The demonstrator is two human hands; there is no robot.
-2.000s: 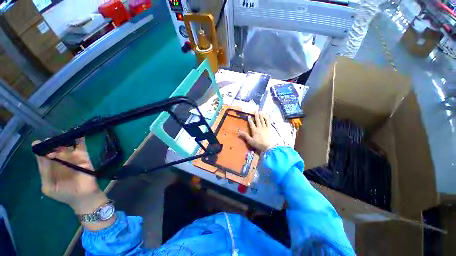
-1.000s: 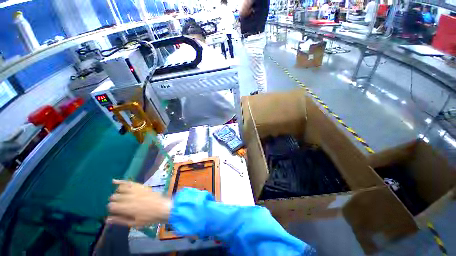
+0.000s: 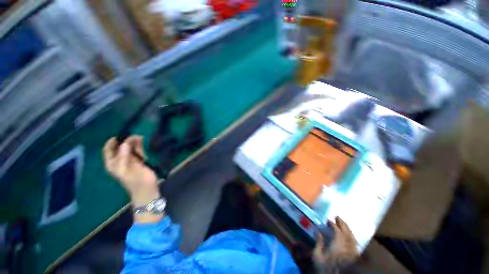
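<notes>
My left hand (image 3: 130,167), with a watch at its wrist, is raised over the green belt at left and holds a thin black plastic frame (image 3: 140,113), blurred by motion. The teal fixture cover (image 3: 279,156) lies flat around the orange fixture plate (image 3: 316,167) on the white machine base (image 3: 250,150). Black frame parts show inside the cover's opening. My right hand (image 3: 339,247) is blurred at the base's front right corner, near the red button (image 3: 305,222); its fingers are partly dark and whether it grips anything is unclear.
More black frames (image 3: 201,126) lie on the green belt (image 3: 236,69), with a white-bordered dark panel (image 3: 63,184) at far left. The gold bracket (image 3: 316,45) stands behind the base. A dark meter (image 3: 395,131) and a carton (image 3: 429,198) are at right.
The teal cover has swung from raised at left to flat around the orange plate. My right hand has moved from the cover to the base's front right corner. My left hand is back in view.
</notes>
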